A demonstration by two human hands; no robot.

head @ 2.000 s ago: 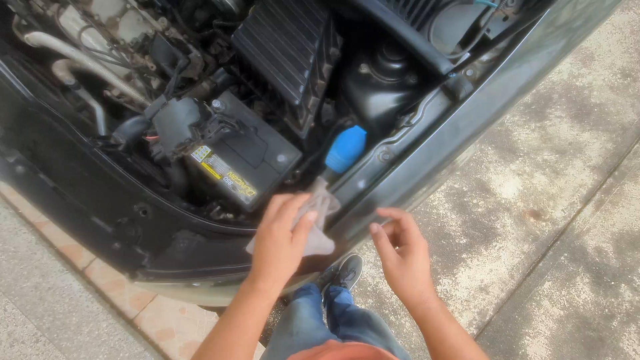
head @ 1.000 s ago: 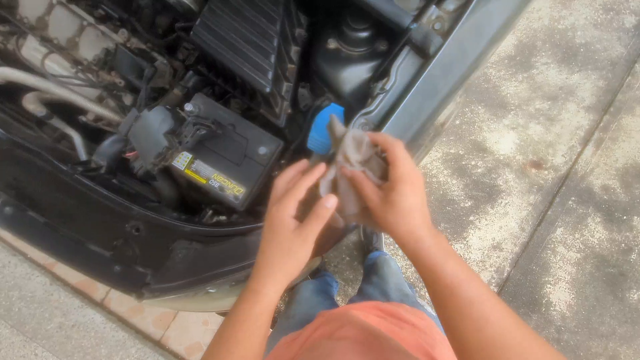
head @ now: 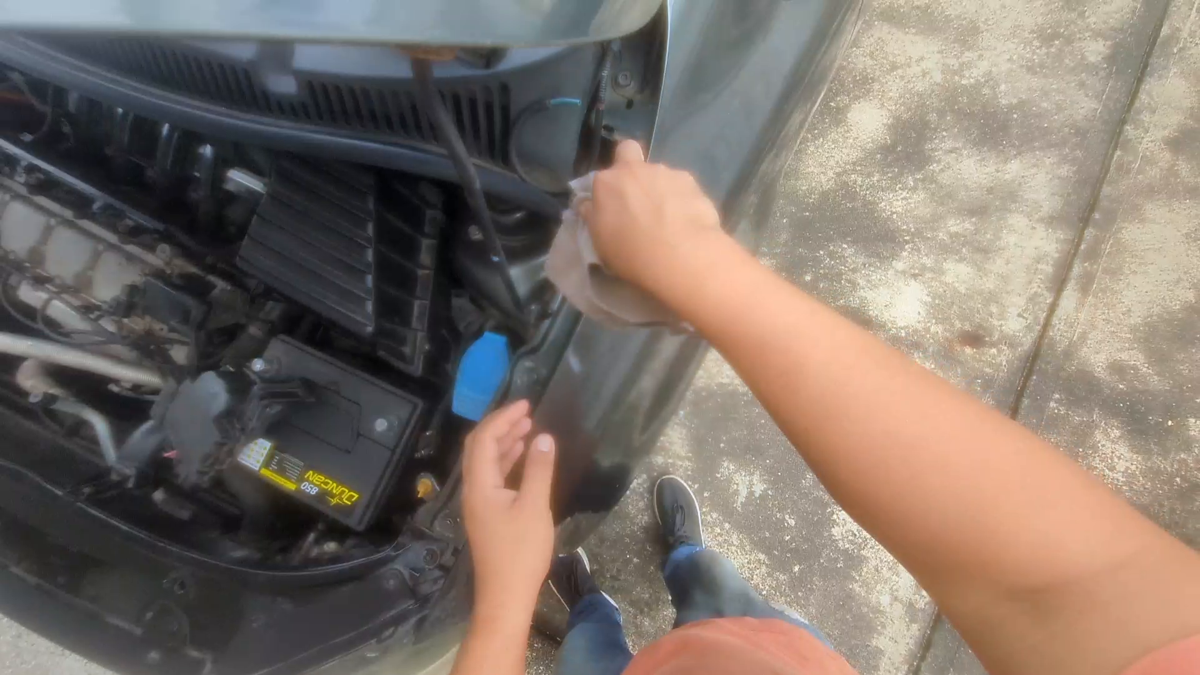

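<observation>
My right hand (head: 652,220) is closed on a greyish cloth (head: 595,281), pressed along the inner upper edge of the car's fender (head: 600,375), close to the raised hood. Below it, near the fender edge, my left hand (head: 511,483) is empty with its fingers apart. Just above the left fingertips is a blue reservoir cap (head: 481,375) inside the engine bay. A black car battery (head: 342,427) with a yellow-marked label sits left of that hand.
A thin hood prop rod (head: 464,178) slants across the bay beside the ribbed black air filter housing (head: 323,248). The raised hood (head: 328,19) spans the top. Concrete ground (head: 900,234) lies to the right of the car.
The cloth, by my left hand at first and then between both hands, is now in my right hand farther up the fender. My left hand has let go of it. The view has shifted.
</observation>
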